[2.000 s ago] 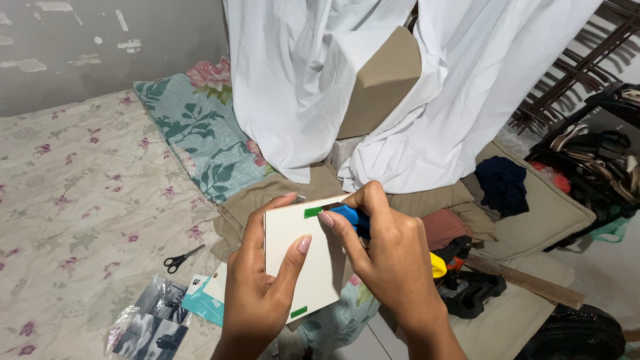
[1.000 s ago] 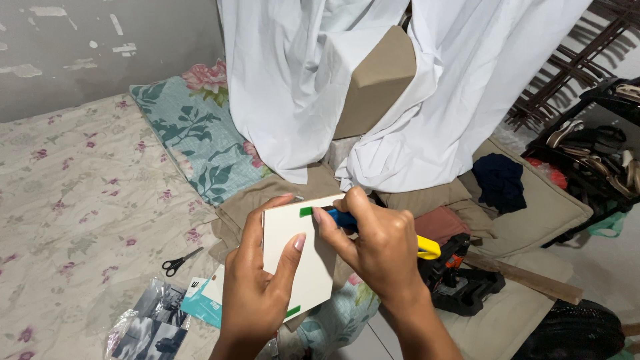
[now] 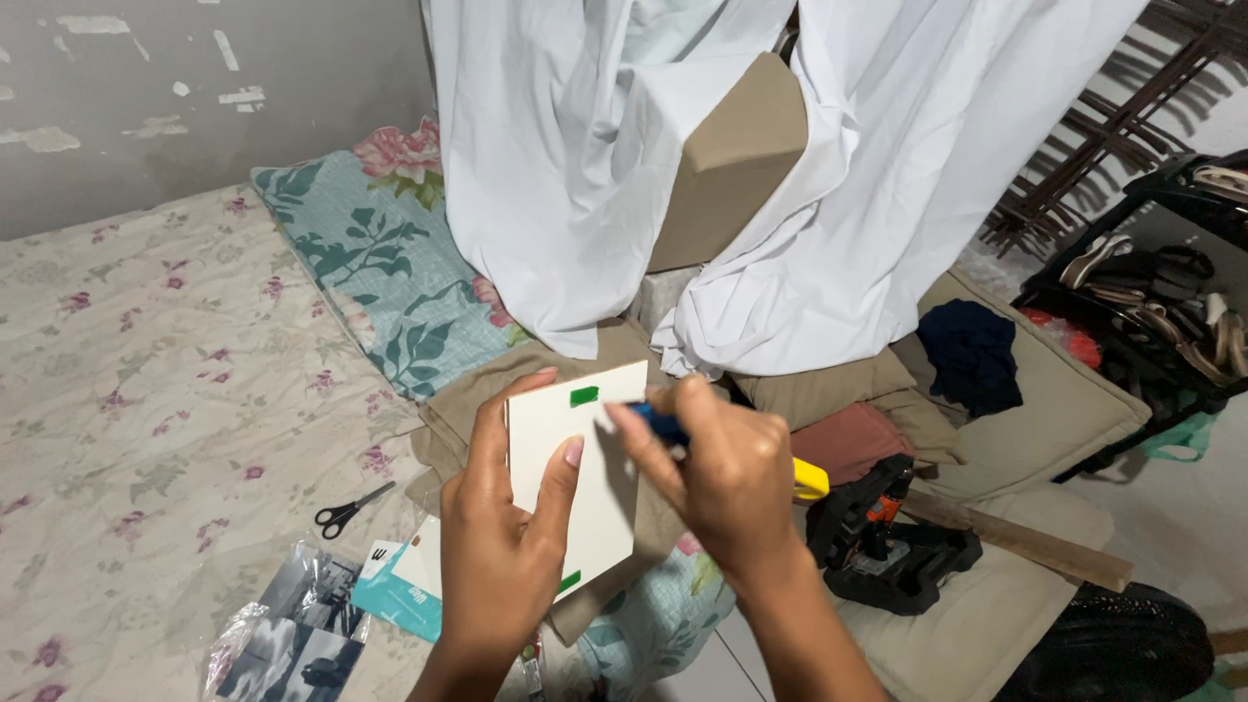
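Observation:
My left hand (image 3: 512,526) holds a thin white rectangular panel (image 3: 595,478) by its left edge, the thumb lying on its face. Two green strips are on that face: one near the top (image 3: 584,396) and another at the bottom edge (image 3: 569,582). In my right hand (image 3: 726,468), to the right of the upper strip, is a tool with a blue front part (image 3: 663,422) and a yellow end (image 3: 810,479); its tip is blurred and partly hidden by my fingers.
Black-handled scissors (image 3: 353,509) lie on the flowered bedsheet (image 3: 175,390), near plastic-wrapped pictures (image 3: 297,634) and a teal packet (image 3: 395,595). At right are an open black tool case (image 3: 892,546), a wooden strip (image 3: 1019,541) and cushions (image 3: 1033,419). White cloth (image 3: 546,195) hangs behind.
My right hand and the tool have moved from against the upper green strip to a little right of it. My left hand still holds the panel.

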